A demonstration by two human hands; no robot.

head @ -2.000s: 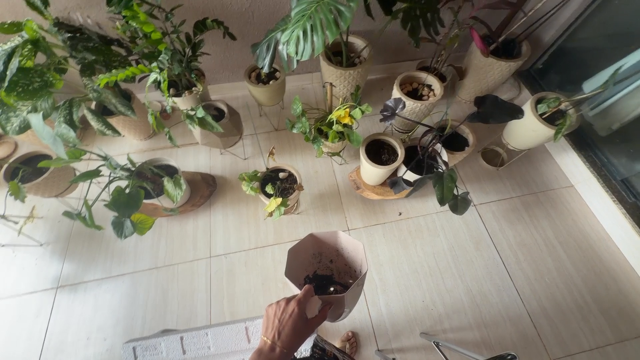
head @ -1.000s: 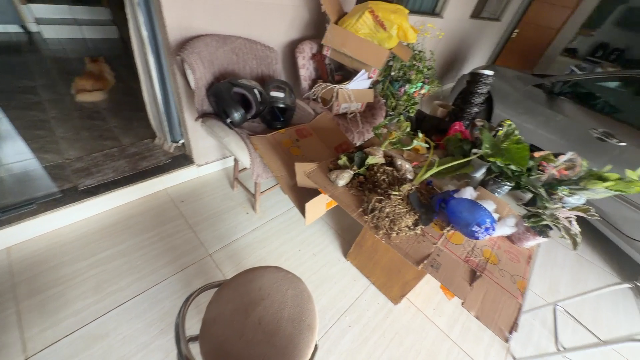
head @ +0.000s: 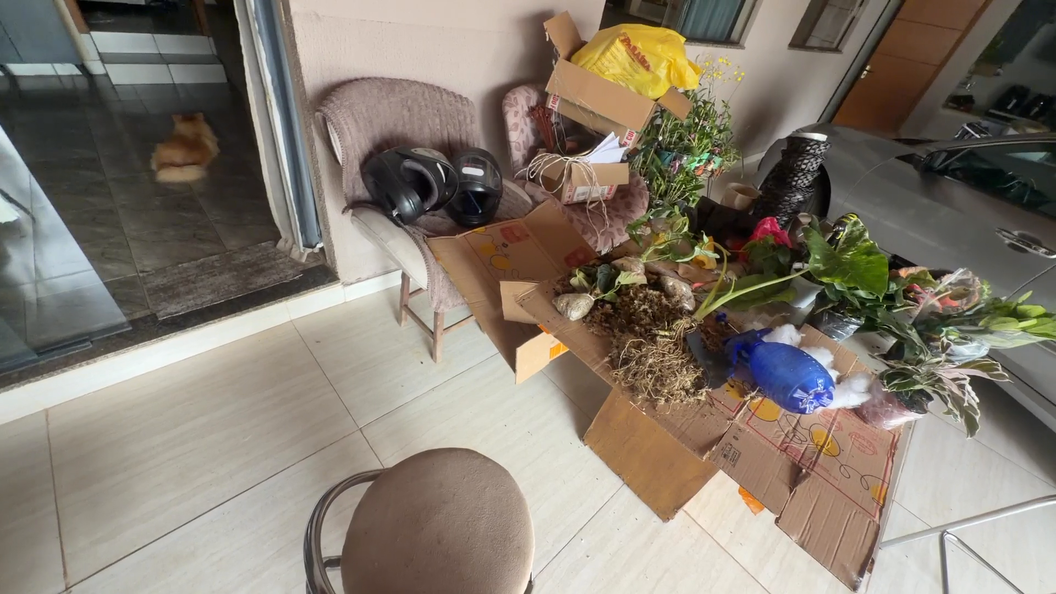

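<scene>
Neither of my hands shows in the head view now. Flattened cardboard (head: 833, 462) covers a low surface at the right. On it lie a heap of dry roots and soil (head: 660, 346), a knotted blue plastic bag (head: 788, 375) with white stuffing beside it, and a pale stone-like lump (head: 573, 306). A large green leaf (head: 850, 260) on a long pale stem rises over the heap. Several potted plants crowd the right edge, among them one in clear wrap (head: 895, 404). Whether the planter seen earlier is still held cannot be told.
A round padded stool (head: 437, 528) stands at the bottom. Two black helmets (head: 408, 181) rest on an armchair (head: 400, 103). Behind are an open box (head: 594, 95) with a yellow bag (head: 639, 59), a grey car (head: 883, 173), a door sill (head: 165, 330) and an orange-furred animal (head: 186, 148).
The view has swung from the row of potted plants to the cardboard and chairs. A hand holding a pale octagonal planter, seen two seconds ago, is out of view.
</scene>
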